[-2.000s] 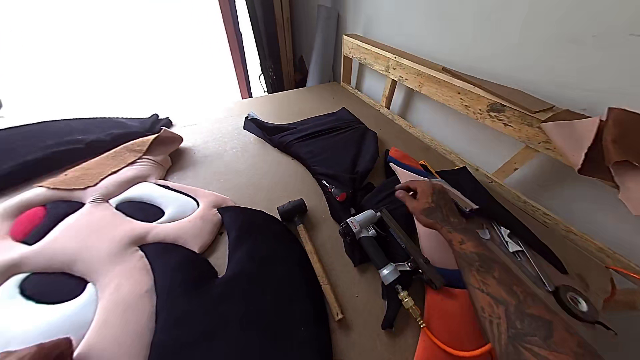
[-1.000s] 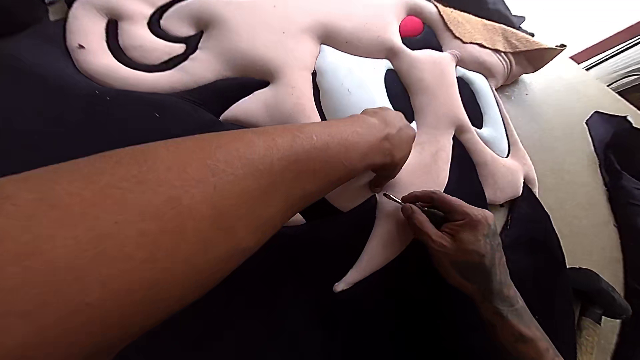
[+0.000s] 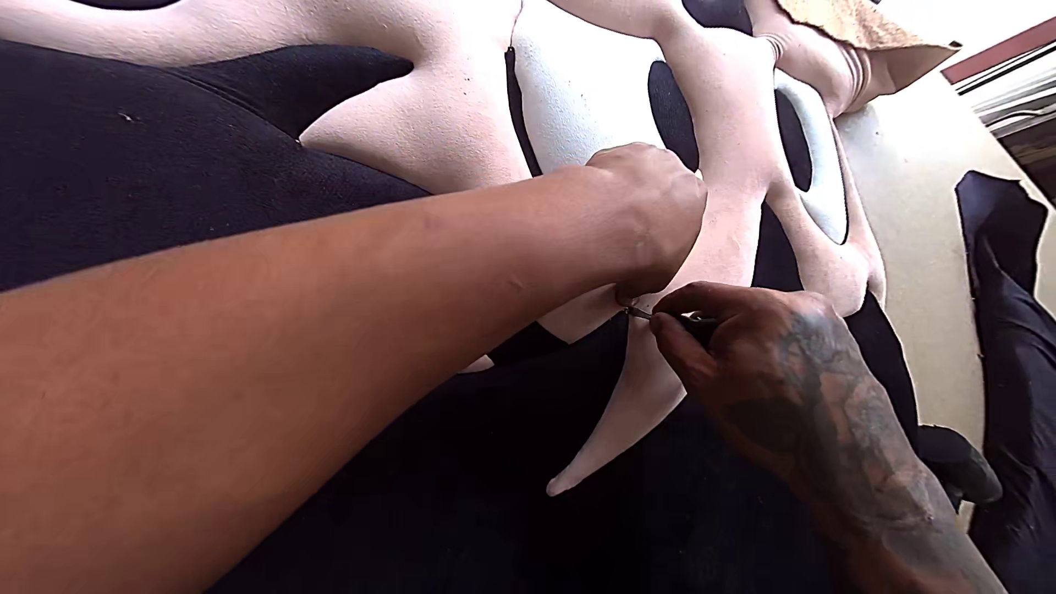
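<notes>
A large padded cartoon face covers the table, made of pinkish covering pieces [image 3: 734, 107], white eye pieces [image 3: 569, 99] and black fabric [image 3: 124, 165]. My left hand [image 3: 652, 214] rests on it at the middle, its fingers bent down at the seam between pink and black; whether they pinch anything is hidden. My right hand [image 3: 718, 338], tattooed toward the wrist, holds a small thin-tipped hand tool [image 3: 640, 313]. The tool's metal tip touches the seam right beside my left fingertips. Below it a pointed pink piece [image 3: 610, 437] curves down over the black.
A mallet's dark head [image 3: 961, 466] lies right of my right forearm. Dark folded fabric [image 3: 1006, 346] lies on the pale tabletop [image 3: 916, 214] at the right. A tan rough-backed piece [image 3: 866, 29] sticks out at the face's upper right edge.
Two seconds ago my right hand was over the tools beside a pneumatic stapler; since one second ago it has held the small tool at the seam. The view has swung to the face and moved closer.
</notes>
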